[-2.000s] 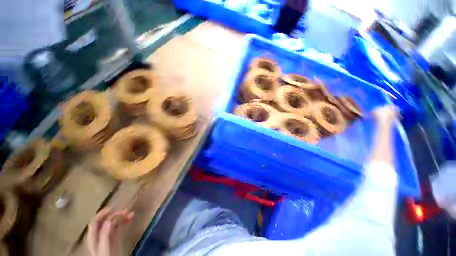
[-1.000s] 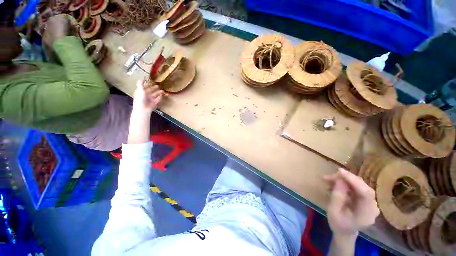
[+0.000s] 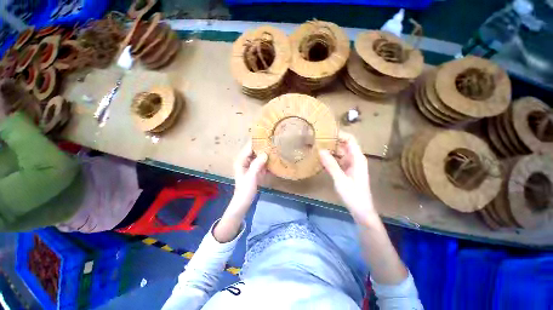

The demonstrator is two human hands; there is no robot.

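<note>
A flat tan wrapped ring is held up over the bench, its wrap lines running outward and its round centre open. My left hand grips its lower left edge, thumb on the face. My right hand grips its lower right edge the same way. The cardboard pad lies behind my right hand, with a small white blob on it. The fingers behind the ring are hidden.
Ring stacks stand along the far side and the right. A small stack and a silvery tool lie left. A green-sleeved coworker is at far left. A white bottle stands behind the stacks.
One second ago my left hand was at the small stack on the left and my right hand was empty. Both hands now hold a ring in front of me. The view has shifted left.
</note>
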